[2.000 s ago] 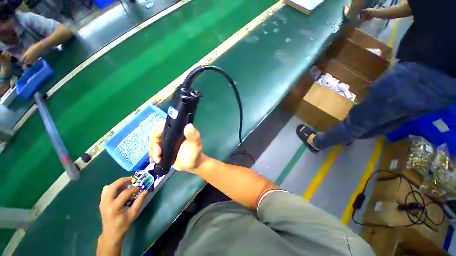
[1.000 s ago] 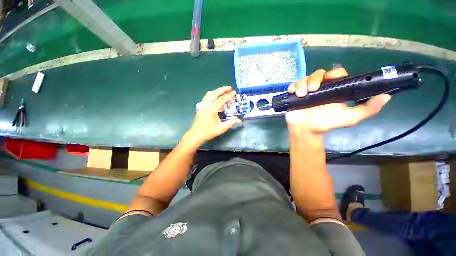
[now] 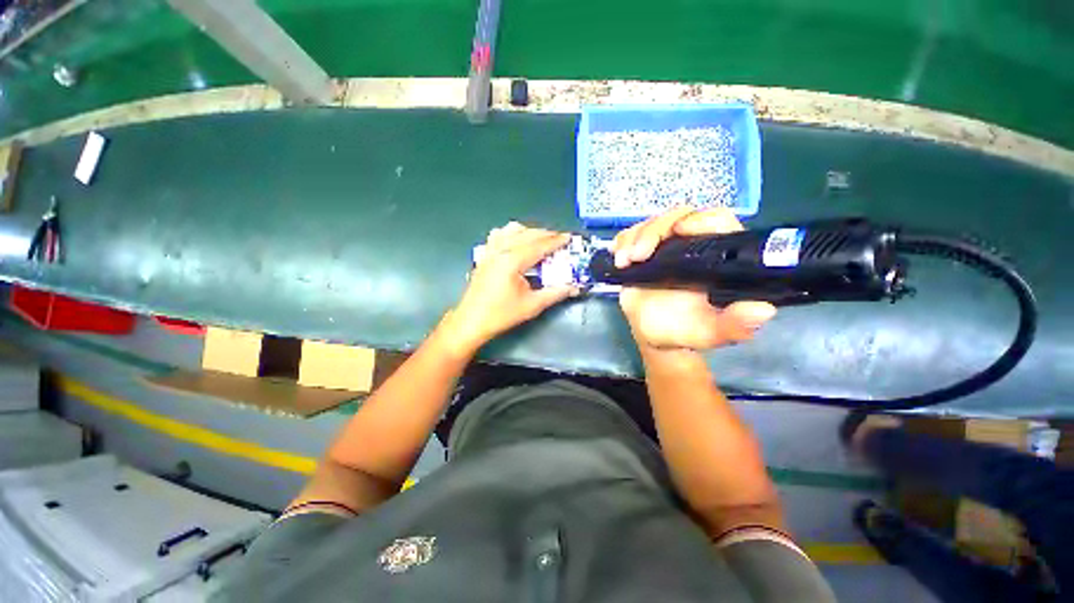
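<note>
My right hand (image 3: 685, 283) is closed around a black electric screwdriver (image 3: 813, 262), which lies nearly level and points left. Its tip is at a small white unit with shiny parts (image 3: 565, 262). My left hand (image 3: 509, 280) holds that unit from the left with thumb and fingers. The white fixture plate under it is mostly hidden by my hands and the tool. The blue tray (image 3: 754, 177) full of tiny silvery screws stands just behind.
The black cord (image 3: 1022, 309) curves from the screwdriver's rear at the right. Pliers (image 3: 47, 236) and a small white block (image 3: 90, 158) lie far left on the green bench (image 3: 294, 224). A metal post (image 3: 259, 47) stands behind. A person's dark-clothed legs (image 3: 978, 471) are at lower right.
The view has swung round to face the bench. Since a second ago, the screwdriver has moved left, and its tip has come from the plate's dark holes to the unit in my left hand.
</note>
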